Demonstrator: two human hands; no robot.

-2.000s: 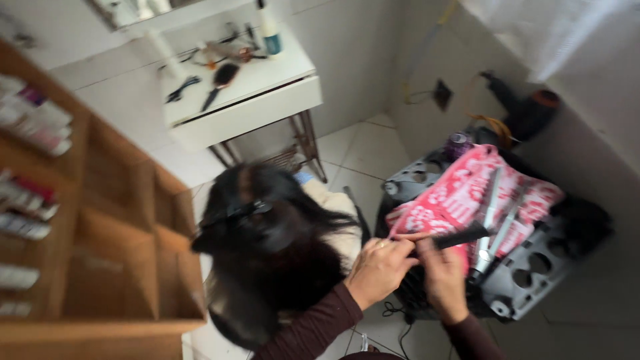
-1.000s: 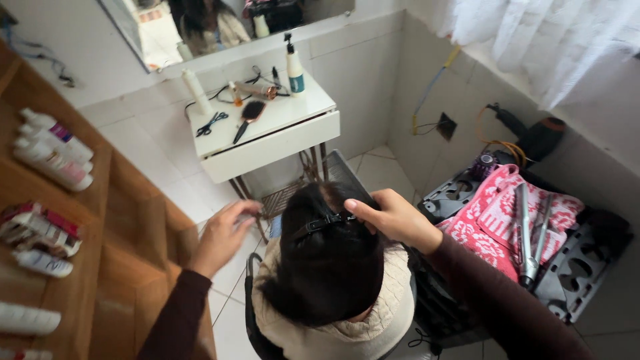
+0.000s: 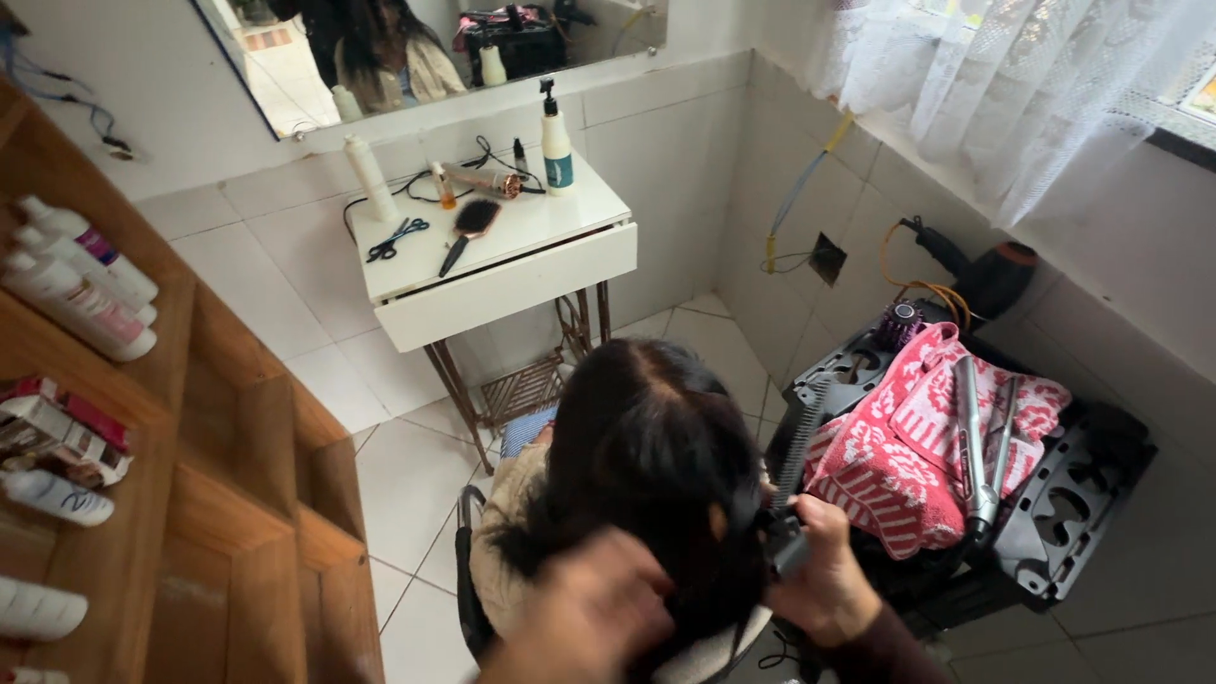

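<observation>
A person with long dark hair (image 3: 655, 427) sits on a chair, seen from behind and above. My right hand (image 3: 826, 579), at the right side of the head, grips a black comb (image 3: 801, 446), its teeth pointing up, together with a dark hair clip (image 3: 785, 540). My left hand (image 3: 598, 608) is blurred at the back of the hair, its fingers bent; whether it holds a strand cannot be told. A pink and white towel (image 3: 893, 456) lies to the right with a grey hair straightener (image 3: 973, 446) on it.
A white table (image 3: 513, 275) ahead bears a paddle brush (image 3: 470, 228), scissors (image 3: 397, 239), a pump bottle (image 3: 557, 152) and a hot-air brush. Wooden shelves (image 3: 237, 456) with bottles stand left. A black case (image 3: 1073, 503) is under the towel; a hair dryer (image 3: 993, 275) lies behind.
The clip that sat on top of the head a second ago is off the hair and in my right hand, with the comb. Both hands have moved down toward the back of the head.
</observation>
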